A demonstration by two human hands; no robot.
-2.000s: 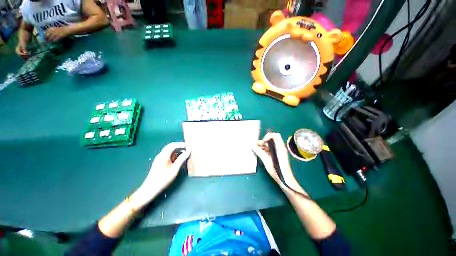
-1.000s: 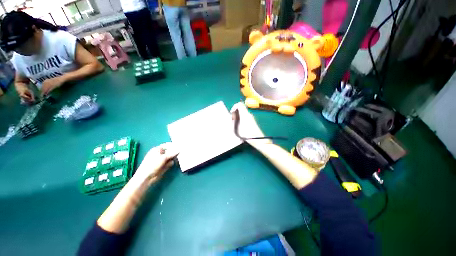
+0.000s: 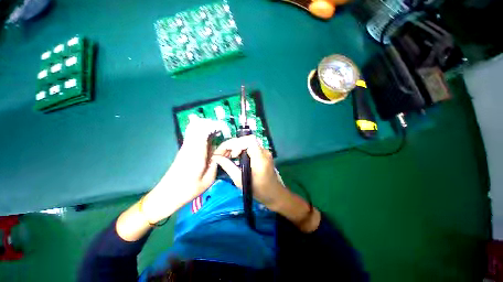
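Observation:
A green PCB panel (image 3: 221, 110) on a black backing lies at the mat's front edge, partly hidden by both hands. My right hand (image 3: 256, 165) holds the soldering iron (image 3: 246, 179), its metal tip pointing away over the panel's upper right part. My left hand (image 3: 199, 151) is over the panel's left part, its fingers close to my right fingertips. It is overexposed, and whether it holds anything cannot be told. Stacked PCB panels (image 3: 198, 34) with silvery components lie beyond the work.
Another PCB stack (image 3: 58, 71) with white squares lies at the left. At the right are a round cup (image 3: 337, 74), a yellow-and-black handled tool (image 3: 363, 110) and a black soldering station (image 3: 389, 77). A pen holder (image 3: 380, 19) stands at the upper right. The bench edge crosses below the panel.
The pale plate is no longer in view between the hands. The green panel on black backing now shows under them. The iron is now upright in my right hand. The view has tilted down.

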